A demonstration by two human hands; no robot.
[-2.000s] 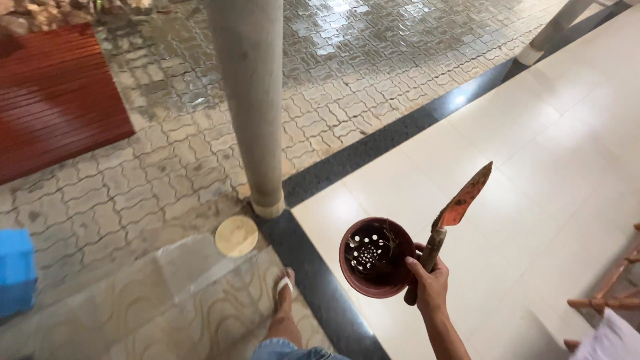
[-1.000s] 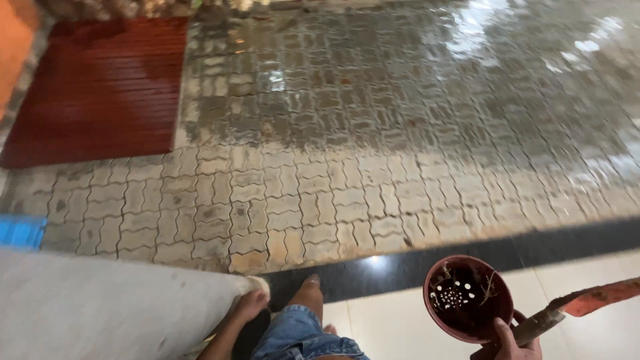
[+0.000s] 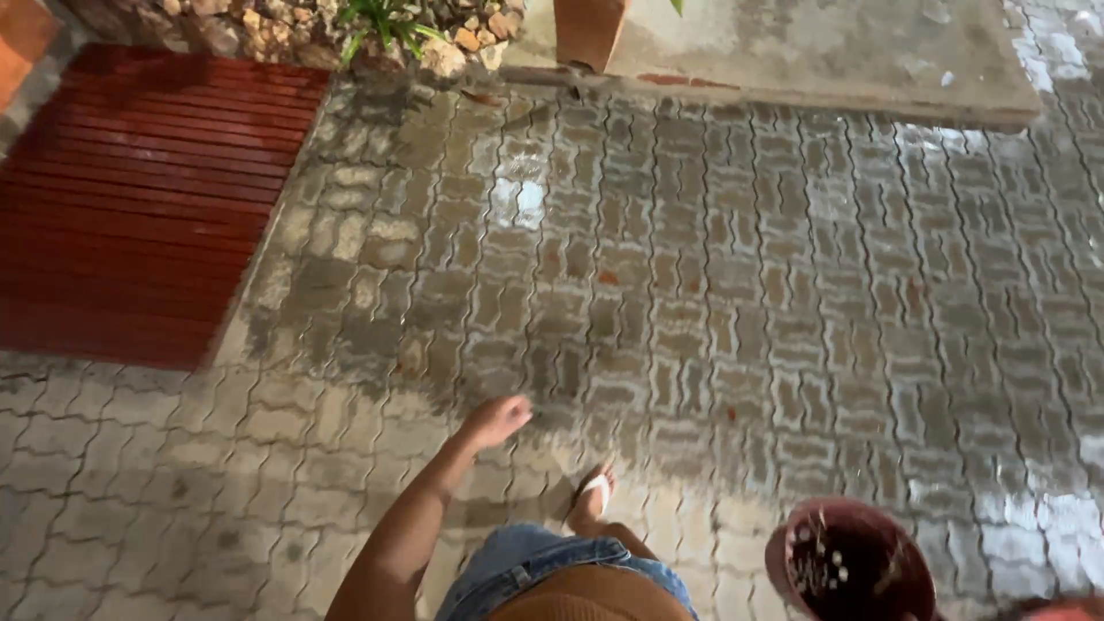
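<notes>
My left hand (image 3: 500,420) hangs in front of me over the paving, its fingers curled in with nothing seen in them. At the lower right edge is a brown plastic plant pot (image 3: 854,561), tilted so its dark inside shows, with pale round spots at the bottom and thin root-like strands. A blurred reddish piece of the trowel blade (image 3: 1056,608) shows in the bottom right corner, beside the pot. My right hand is out of view below the frame.
Wet interlocking pavers (image 3: 690,345) spread ahead. A red slatted wooden platform (image 3: 155,198) lies at the left. Behind are a bed edge of rough stones (image 3: 259,34), a green plant (image 3: 379,26), a terracotta-coloured planter (image 3: 589,30) and a raised concrete slab (image 3: 819,60). My sandalled foot (image 3: 593,496) is on the pavers.
The view has moved from the tiled floor and column out over the pavers. The pot is now lower right, and my right hand, seen earlier holding pot and trowel, has left view. My left hand has come forward.
</notes>
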